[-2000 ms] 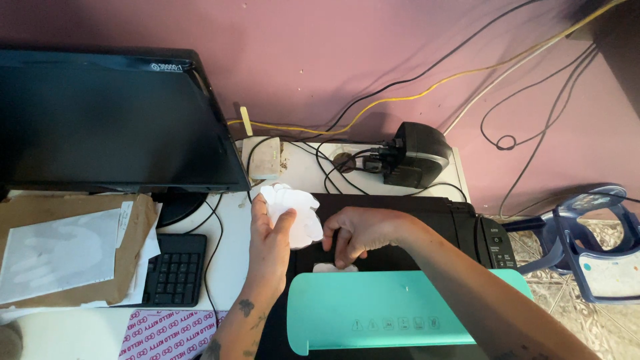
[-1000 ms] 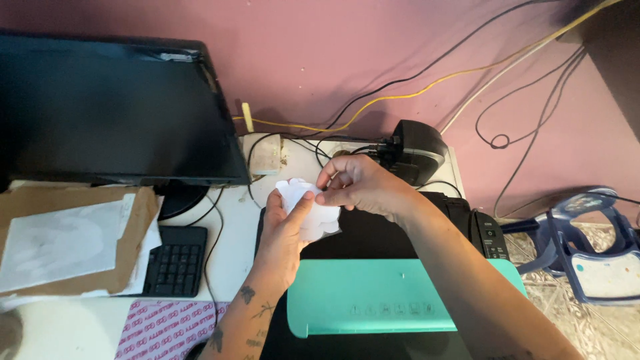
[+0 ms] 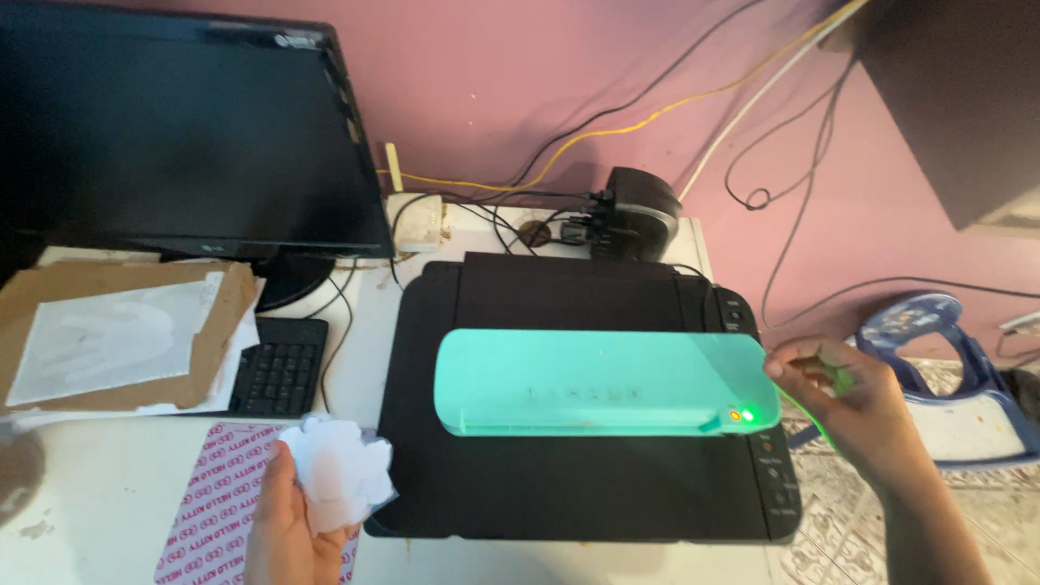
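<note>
My left hand (image 3: pixel 292 520) holds a white scalloped paper cutout (image 3: pixel 340 471), with clear film showing at its edge, over a pink-printed sheet (image 3: pixel 215 504). A mint-green laminator (image 3: pixel 601 378) lies across the lid of a black printer (image 3: pixel 585 487); two small lights, one orange and one green, glow at its right front corner. My right hand (image 3: pixel 853 398) is at the laminator's right end, thumb and forefinger together at its edge. Whether those fingers grip anything there cannot be told.
A monitor (image 3: pixel 179 130) and a black keyboard (image 3: pixel 280 366) are at the left, with cardboard (image 3: pixel 215 325) and papers over part of the keyboard. A black power unit (image 3: pixel 638 211), a white router (image 3: pixel 416 223) and cables line the pink wall. A blue child's chair (image 3: pixel 975 382) stands at the right.
My right hand has left the cutout and moved right to the laminator's end. My left hand has moved left and down with the cutout. The laminator's glowing lights now show.
</note>
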